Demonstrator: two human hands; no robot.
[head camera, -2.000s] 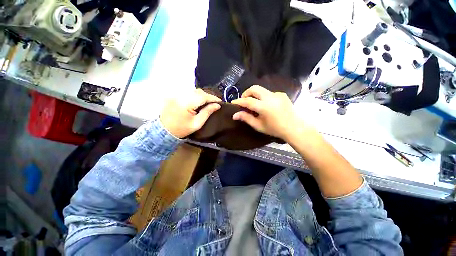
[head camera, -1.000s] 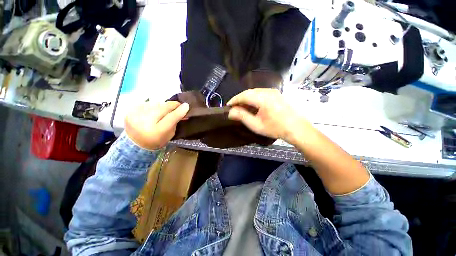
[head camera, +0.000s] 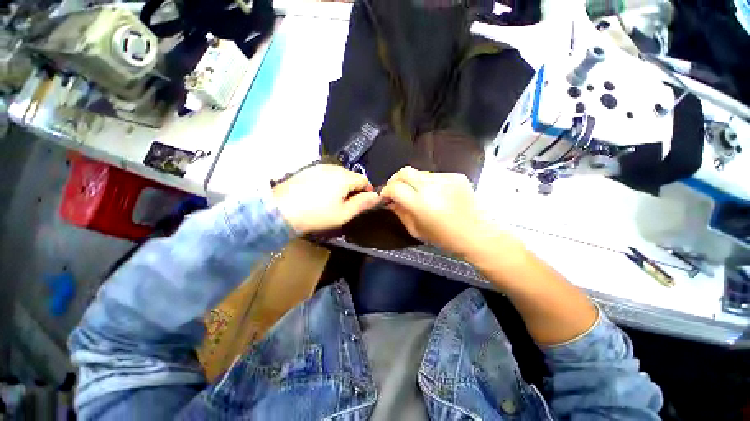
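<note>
A dark brown-to-black garment (head camera: 440, 99) lies on the white table, its near edge at the front of the table. My left hand (head camera: 323, 197) and my right hand (head camera: 433, 209) pinch its brown band at the near edge, fingertips almost touching. The bit of cloth between the fingertips is mostly hidden by the fingers. A black label with pale print (head camera: 359, 143) lies on the garment just beyond my left hand, with a pale loop beside it. A reddish-brown patch (head camera: 448, 154) shows beyond my right hand.
A white sewing machine (head camera: 567, 107) with a blue stripe stands at the right. Snips (head camera: 651, 266) lie on the table (head camera: 567, 224) at the right. An older beige machine (head camera: 103, 53) is at the left. A red stool (head camera: 103, 197) and a cardboard box (head camera: 267, 304) are below the table.
My hands have come together; one second ago they were apart with the band stretched between them. My left hand has moved right, and the band is now mostly covered by the fingers.
</note>
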